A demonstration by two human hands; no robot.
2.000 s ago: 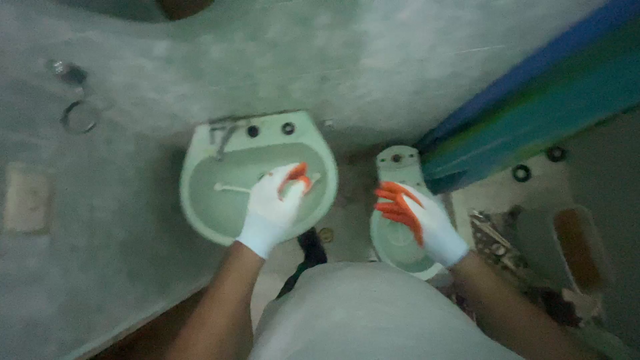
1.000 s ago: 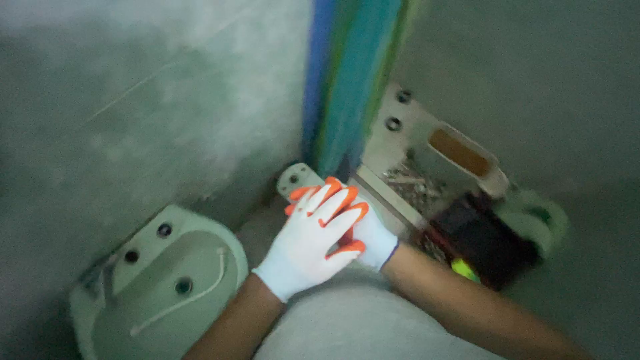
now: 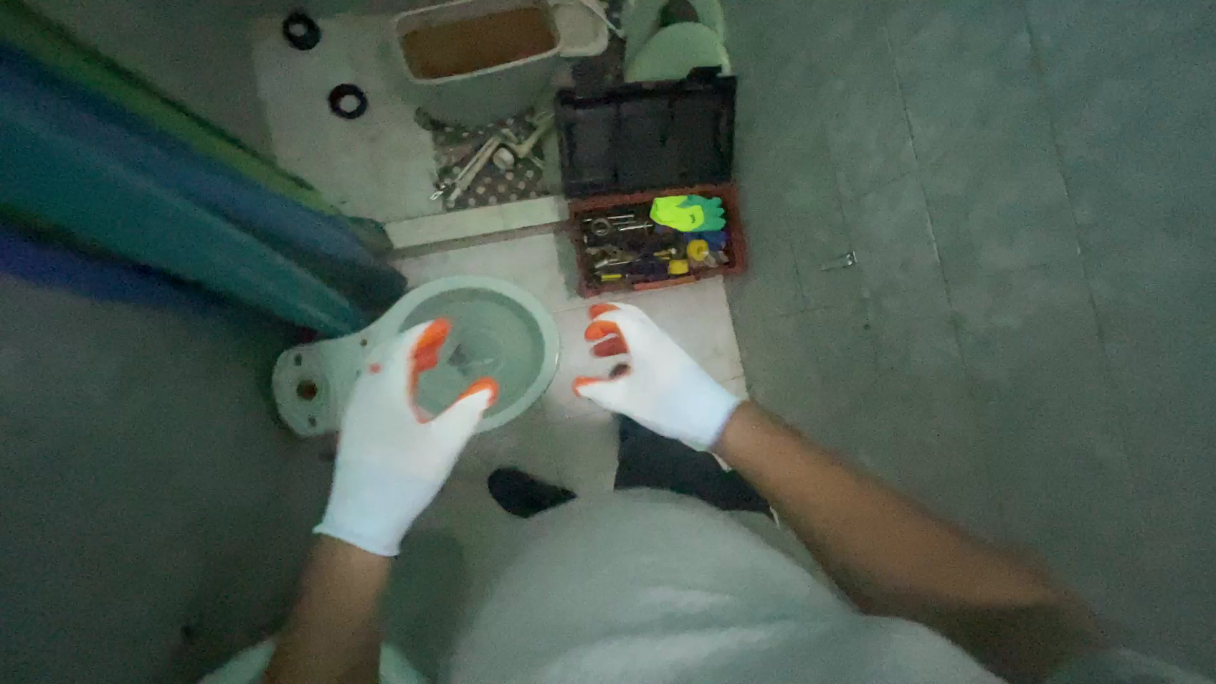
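Both hands wear white work gloves with orange palms and fingertips. My left hand (image 3: 408,418) is above the near-left part of a pale green toilet bowl (image 3: 543,332), its fingers apart and nothing in it. To the right of the bowl, my right hand (image 3: 651,375) hangs over the pale floor tiles, fingers curled but apart, holding nothing; a dark spot shows on the glove. Beyond it lies an open toolbox (image 3: 655,283) with a red-brown tray of hand tools and a bright yellow-green glove (image 3: 679,214).
A toilet tank (image 3: 484,95) stands behind, near two black rings (image 3: 301,31), (image 3: 348,101) and white fittings (image 3: 484,163) on a dotted cloth. A striped curtain (image 3: 180,190) hangs at left. A tiled wall (image 3: 978,237) rises at right.
The view has swung far to the right, away from the sink. My hands, together one second ago, are now apart on either side of the bowl's right rim.
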